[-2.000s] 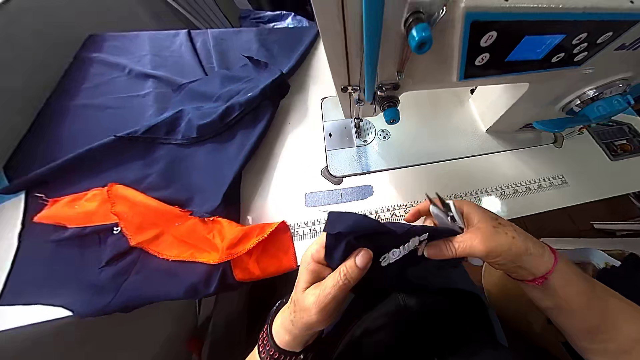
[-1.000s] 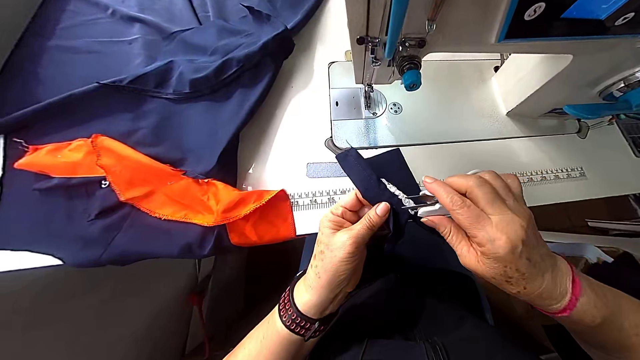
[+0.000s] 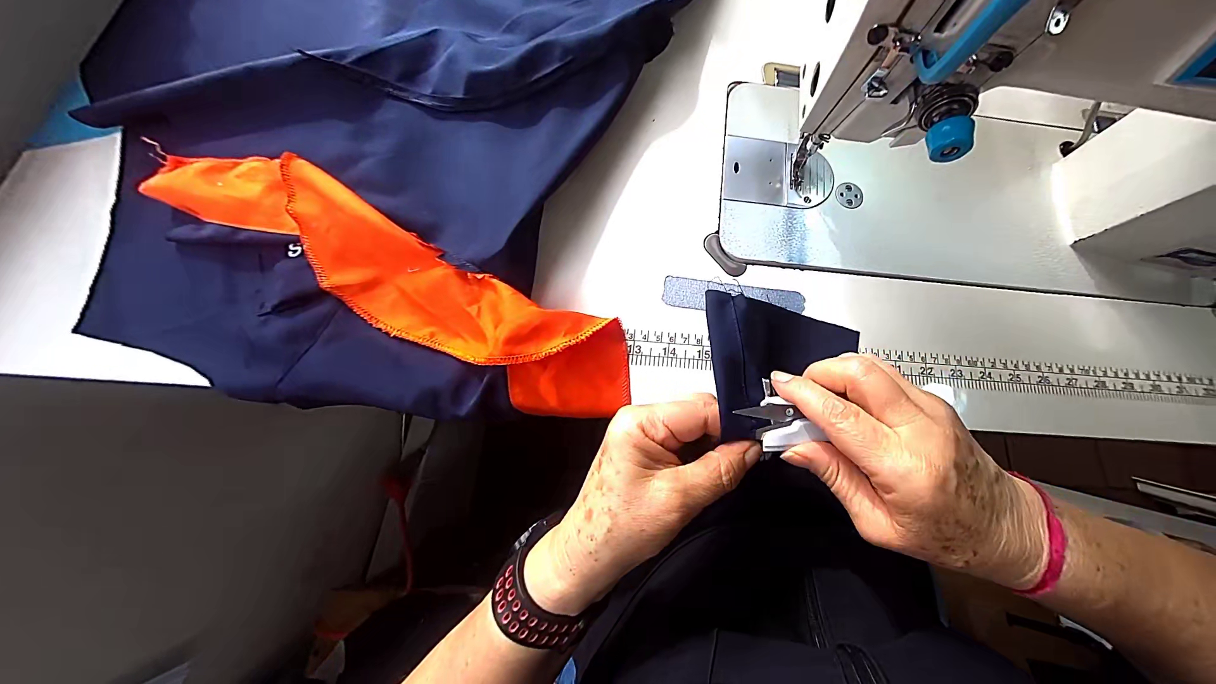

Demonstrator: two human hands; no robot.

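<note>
My left hand (image 3: 655, 484) pinches the lower edge of a folded navy fabric piece (image 3: 781, 344), its thumb and forefinger close together. In my right hand (image 3: 898, 461) is a pair of white-handled thread snips (image 3: 793, 429). Their pointed metal blades lie over the navy fabric, just right of my left fingertips. Loose threads stick up from the top edge of the piece. To the left, a larger navy fabric (image 3: 408, 171) is spread on the white table, with an orange fabric strip (image 3: 408, 294) with overlocked edges lying across it.
A sewing machine (image 3: 1140, 176) stands at the upper right, its presser foot (image 3: 805, 166) over the needle plate. Along the table's front runs a measuring tape (image 3: 1026, 372). A grey-blue textured strip (image 3: 684, 292) lies flat behind the navy piece.
The navy piece has been turned and folded, and its white embroidered lettering, seen two seconds ago, no longer shows. The snips have moved with my right hand close to my left fingertips. The view has shifted.
</note>
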